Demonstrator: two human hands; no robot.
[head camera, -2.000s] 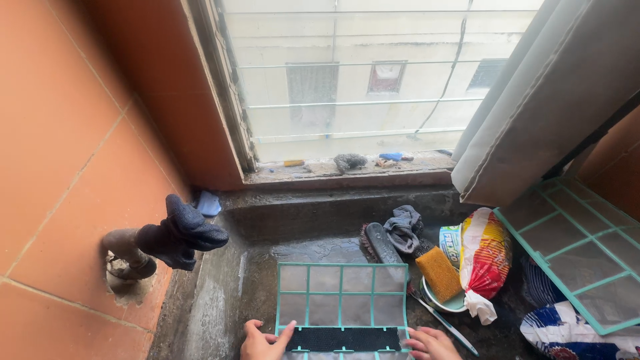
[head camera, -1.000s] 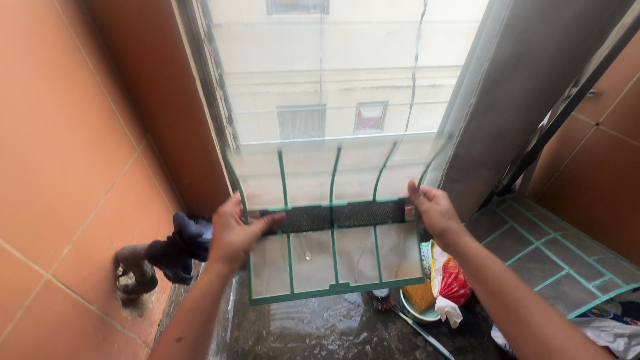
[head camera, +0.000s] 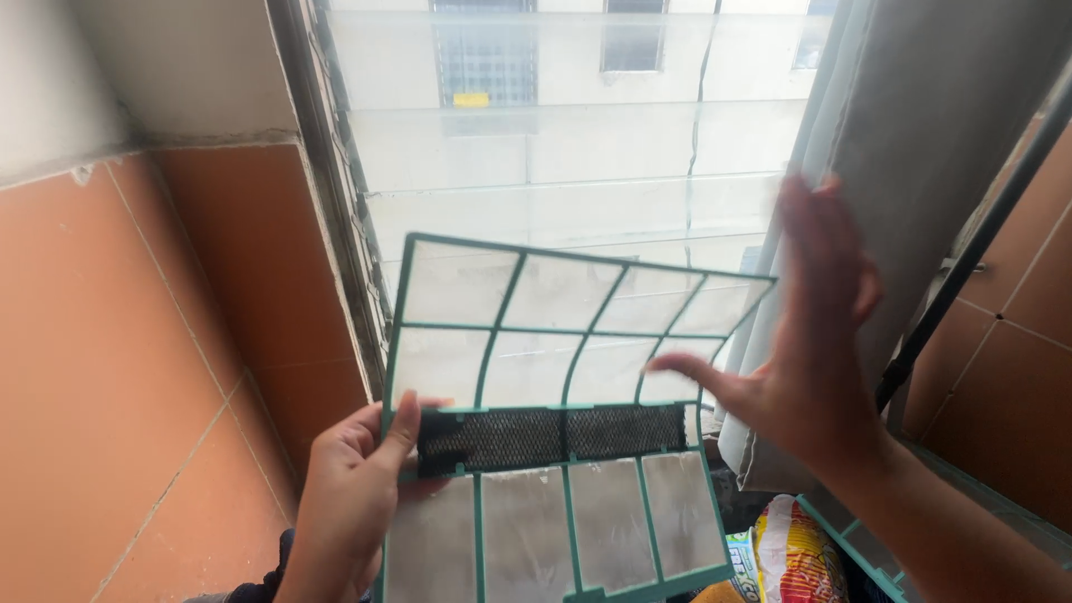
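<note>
A green-framed mesh air filter (head camera: 528, 519) with a dark honeycomb strip (head camera: 519, 437) across its middle is held up before the louvered window. My left hand (head camera: 360, 486) grips its left edge, thumb over the end of the dark strip. Off the filter's right side, my right hand (head camera: 804, 335) is raised, slightly blurred, with thumb and fingers spread and nothing held. Its thumb overlaps the view of the upper right panels; whether it touches them I cannot tell.
Glass louvers (head camera: 536, 151) stand behind the filter, with a grey curtain (head camera: 904, 151) on the right. Below right are a red and yellow plastic bag (head camera: 796, 548), a printed container (head camera: 742, 561) and another green-framed filter (head camera: 863, 536). Orange tiles (head camera: 142, 335) cover the left wall.
The filter, low over the basin at first, was lifted up in front of the window. My right hand has let go of its right edge and opened. The view has tilted upward.
</note>
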